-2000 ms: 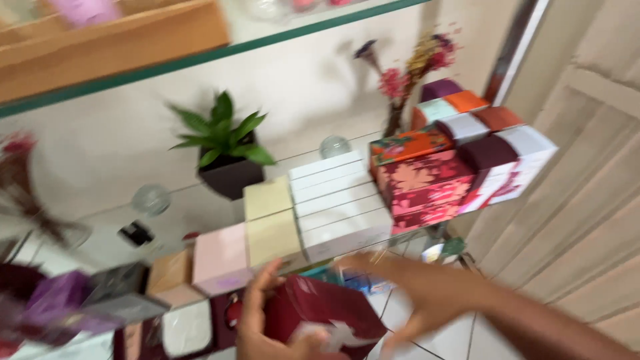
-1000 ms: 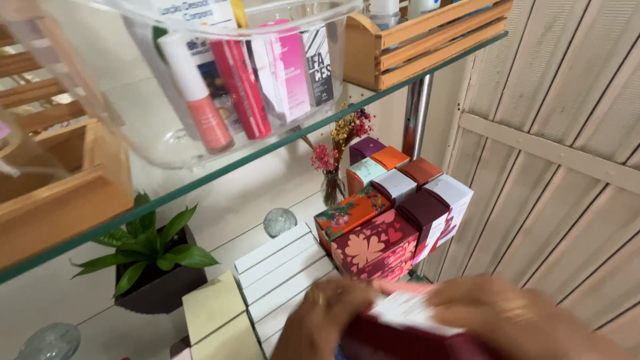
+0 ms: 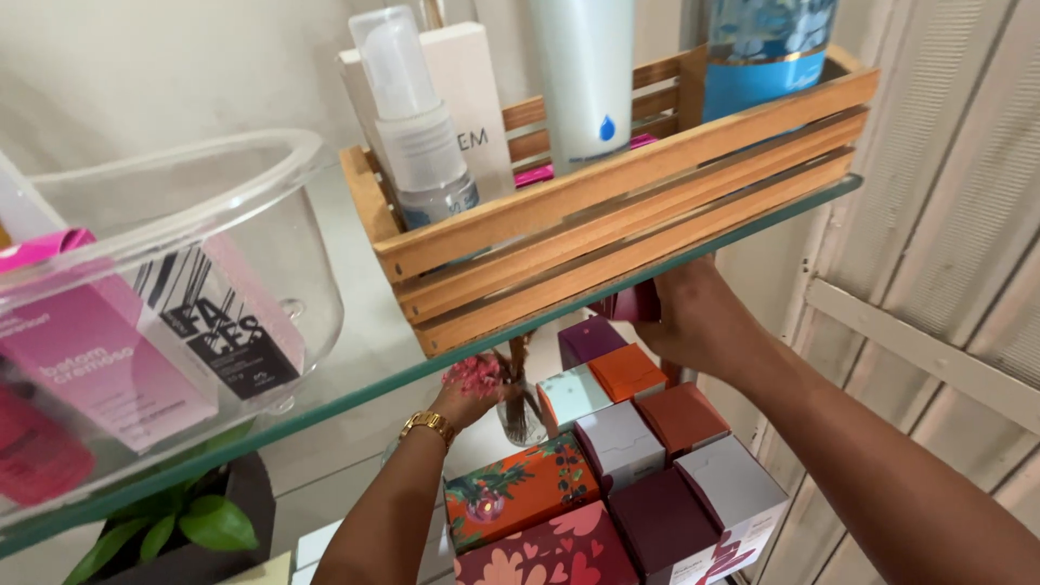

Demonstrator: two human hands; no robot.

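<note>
My right hand (image 3: 691,313) reaches under the glass shelf and grips a dark red box (image 3: 638,302), which the shelf edge partly hides. My left hand (image 3: 471,398) is at the dried pink flowers (image 3: 475,374), beside a small glass vase (image 3: 520,414); the blossoms cover its fingers, so its hold cannot be told. Below the hands stand a purple box (image 3: 591,341), an orange box (image 3: 627,374) and a pale green box (image 3: 574,396). Nearer are an orange floral box (image 3: 520,491), a red box with a flower print (image 3: 552,552) and a dark maroon box (image 3: 666,520).
Over the hands runs the glass shelf's edge (image 3: 341,398), bearing a slatted wooden crate (image 3: 626,219) of bottles and a clear plastic tub (image 3: 317,244) of cosmetics. A potted plant (image 3: 215,520) stands lower left. A ribbed metal door (image 3: 934,325) borders the right side.
The dark red box, earlier between both hands in front of the boxes, is now farther back under the shelf in my right hand. My left hand has moved to the flowers. The view has shifted closer to the shelf.
</note>
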